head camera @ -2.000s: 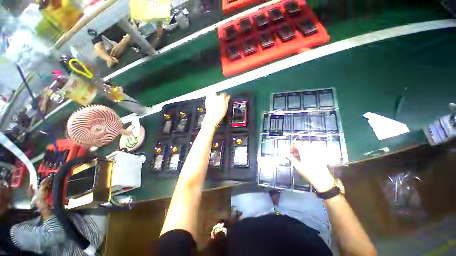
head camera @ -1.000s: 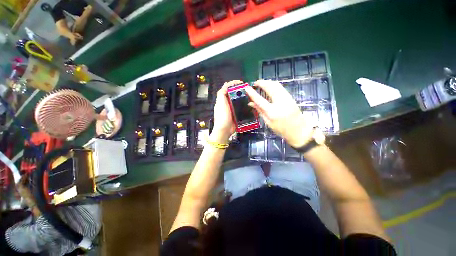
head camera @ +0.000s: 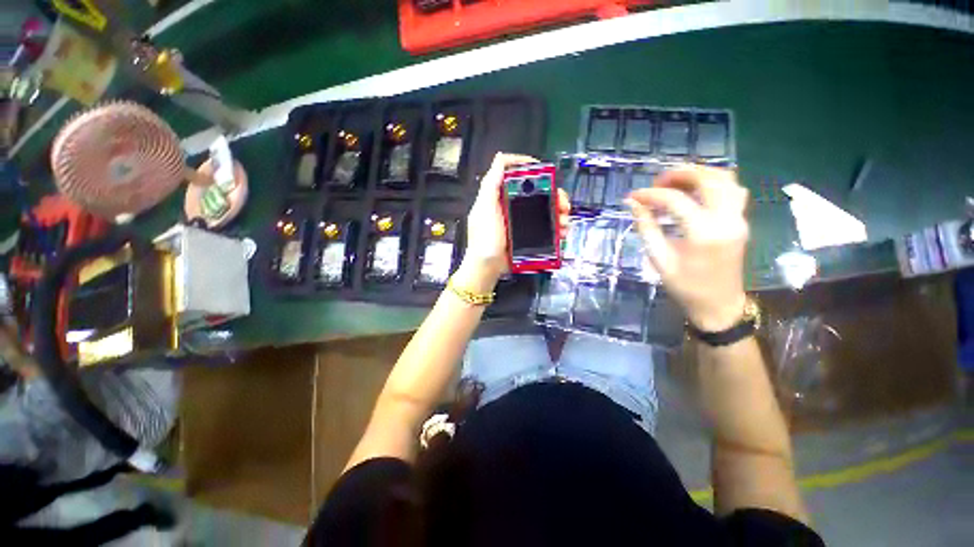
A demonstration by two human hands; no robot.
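My left hand (head camera: pixel 489 227) holds a red-framed device (head camera: pixel 532 219) upright, its dark screen facing up, over the gap between two trays. My right hand (head camera: pixel 694 240) is raised over the clear blister tray (head camera: pixel 657 136), thumb and fingers pinched together. A clear glint shows by its fingertips; whether it holds a thin film, I cannot tell. The blister tray has rows of dark-edged pockets. The black device tray (head camera: pixel 411 196) lies to the left, with several black devices, each with a yellow-gold round spot.
A pink fan (head camera: pixel 118 160) and a white box (head camera: pixel 210 272) beside a gold box (head camera: pixel 152 297) are at left. A red tray (head camera: pixel 481 24) is across the white stripe. A white scrap (head camera: pixel 822 219) and a bottle (head camera: pixel 931 248) are at right.
Two seconds ago the device lay in the black tray's upper right pocket; now my left hand holds it. Since one second ago, my right hand has moved off the device to the right.
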